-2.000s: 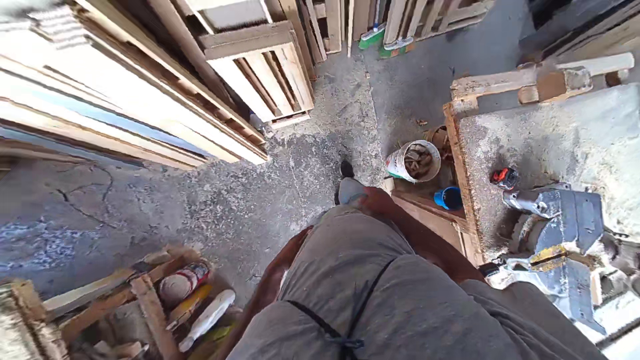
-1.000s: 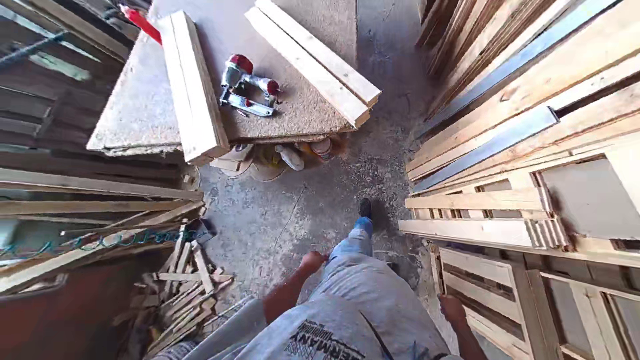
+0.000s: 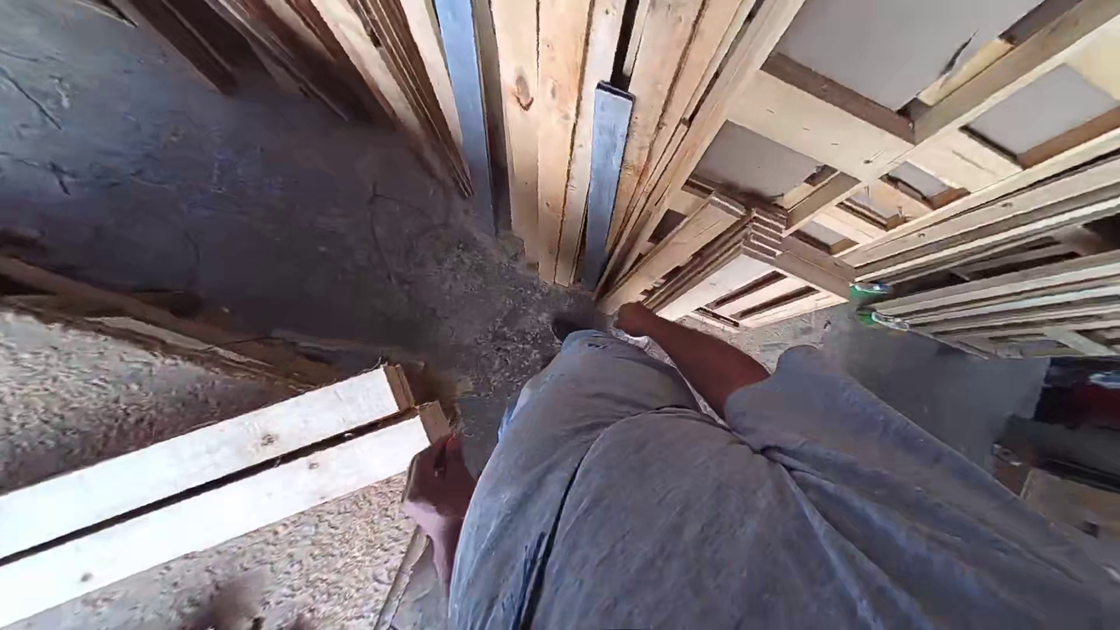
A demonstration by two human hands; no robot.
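Note:
My left hand [image 3: 437, 486] is at the lower left, by the end of a pale wooden board [image 3: 350, 472] lying on a rough-topped table [image 3: 324, 560]. Whether the hand touches the board I cannot tell, and its fingers are partly hidden. Alongside that board lies a second wooden board [image 3: 262, 433], a narrow dark gap between them. My right hand [image 3: 634, 320] hangs in front of me near the foot of the leaning planks [image 3: 560, 175] and the slatted wooden frames [image 3: 744, 280]; its fingers look curled, but what they hold, if anything, does not show.
Tall planks and a grey metal-like strip [image 3: 608, 166] lean upright ahead. Large wooden frames [image 3: 822, 131] stand at the upper right, with a green object [image 3: 871, 293] near their base. Concrete floor [image 3: 350, 262] runs between the table and the planks.
The view has swung strongly. The leaning planks, at the right one second ago, are now ahead. The table with the boards is now at the lower left, beside my left hand.

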